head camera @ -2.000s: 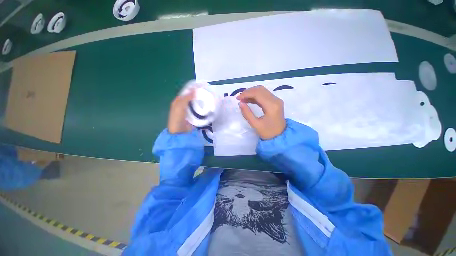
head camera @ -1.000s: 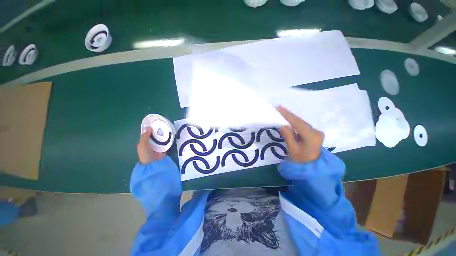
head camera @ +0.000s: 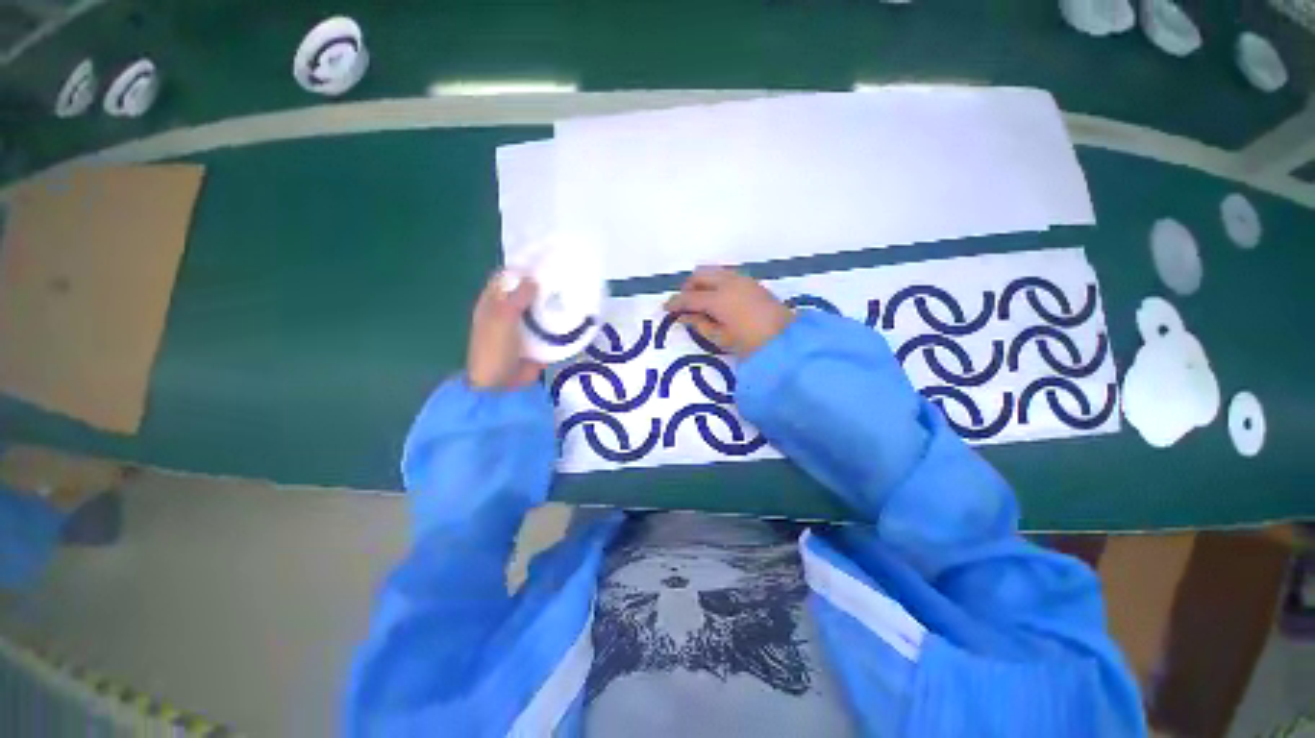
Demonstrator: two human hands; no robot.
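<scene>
The sticker sheet [head camera: 851,346] lies on the green bench, its rows of interlocking dark arcs uncovered. My left hand [head camera: 501,335] holds a round white housing [head camera: 567,300] above the sheet's upper left corner; a dark curve shows on its lower part. My right hand [head camera: 733,309] is over the upper left part of the sheet, fingers bent down at an arc. Whether the fingertips grip an arc cannot be told. My right hand and sleeve hide some arcs in the middle.
Blank white sheets [head camera: 822,166] lie beyond the sticker sheet. A tan cardboard sheet [head camera: 98,289] is at left. White discs [head camera: 1170,389], a small ring [head camera: 1246,424] and translucent discs [head camera: 1175,257] lie at right. More housings [head camera: 330,56] stand beyond the pale rail. A cardboard box [head camera: 1226,613] is below the bench edge.
The white cover paper has come off the arcs and now lies over the blank sheets behind. My right hand has moved from it to the arcs at left. The housing is now over the sheet's corner.
</scene>
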